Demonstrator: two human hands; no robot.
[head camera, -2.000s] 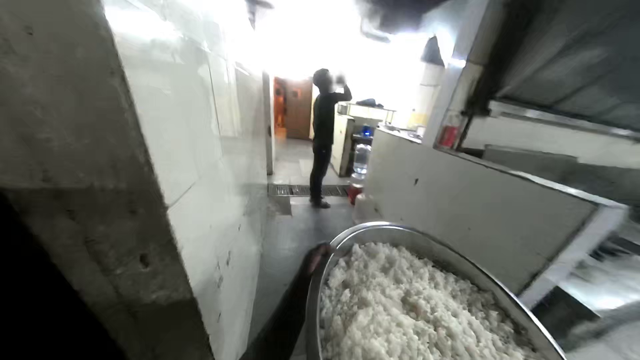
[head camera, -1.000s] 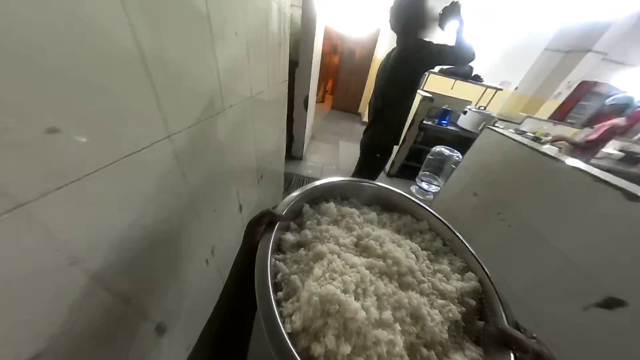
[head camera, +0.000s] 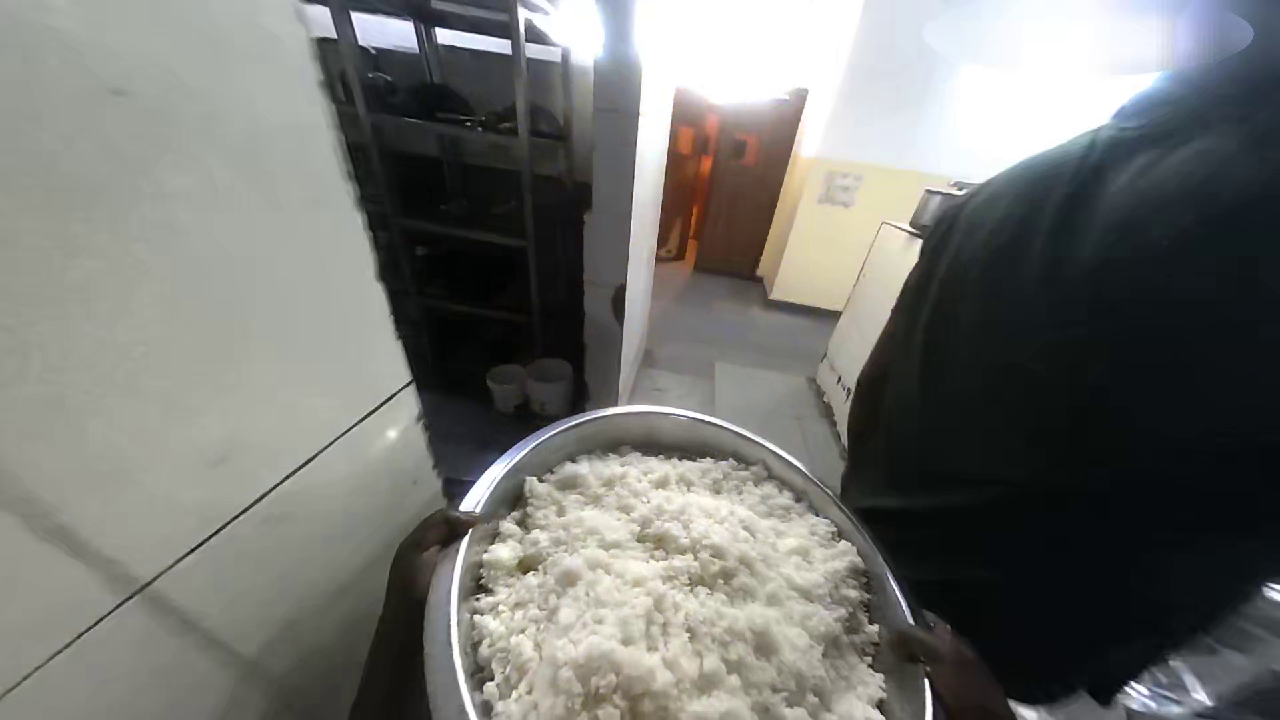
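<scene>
A large round metal basin (head camera: 640, 420) full of cooked white rice (head camera: 670, 590) fills the lower middle of the head view. My left hand (head camera: 430, 550) grips its rim on the left side, close to the tiled wall. On the right side my right hand (head camera: 945, 660) holds the rim, with the fingers over the edge. The rice is heaped inside the basin, and the basin's bottom is out of view.
A person in dark clothing (head camera: 1080, 400) stands very near on the right. A tiled wall (head camera: 200, 300) runs along the left. Beyond it are a dark metal shelf rack (head camera: 450, 230) and white buckets (head camera: 549, 387). Brown doors (head camera: 745, 190) stand ahead, past the floor (head camera: 735, 330).
The basin and I have moved forward along the passage, and the person in dark clothing is now close on my right. The shelf rack and buckets have come into view.
</scene>
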